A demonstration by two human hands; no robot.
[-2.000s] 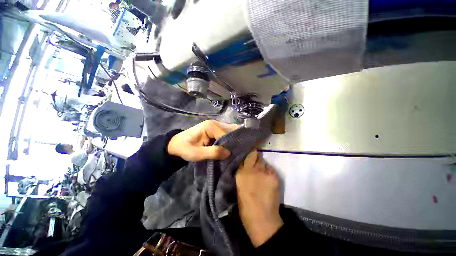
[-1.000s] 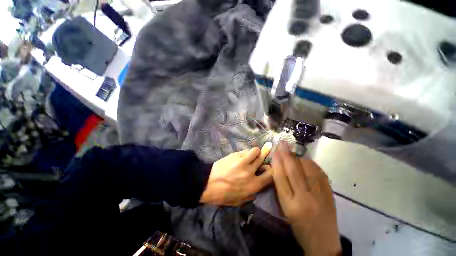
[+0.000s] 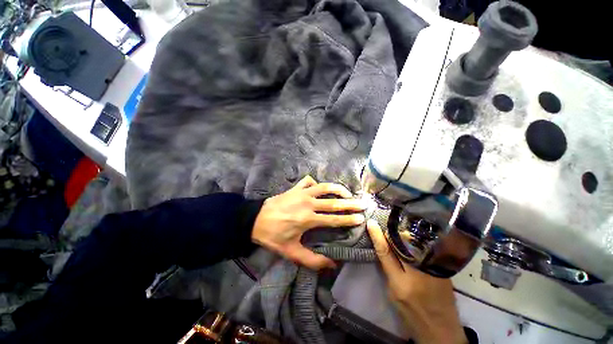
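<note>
A large grey plush garment (image 3: pixel 222 121) lies heaped left of and behind the needle area. A ribbed grey strip (image 3: pixel 308 302) runs from under my hands down toward the bottom edge. My left hand (image 3: pixel 302 222) lies spread on the cloth, its fingertips at the lit needle area, pressing it flat. My right hand (image 3: pixel 417 289) is at the cloth edge just right of it, fingers pointing to the needle, partly behind the machine's shiny guard (image 3: pixel 464 232). The white machine head (image 3: pixel 511 134) stands over them. The needle and foot are hidden by glare and fingers.
A grey boxy device with a round dial (image 3: pixel 70 54), a small dark tray (image 3: pixel 105 123) and a blue card (image 3: pixel 136 97) lie on the white table at the left. A red object (image 3: pixel 83 183) is below the table edge. A grey post (image 3: pixel 492 44) stands on the machine head.
My view has turned onto the machine head. Both hands moved from holding up the ribbed strip to the needle. My left hand has since spread flatter on the cloth.
</note>
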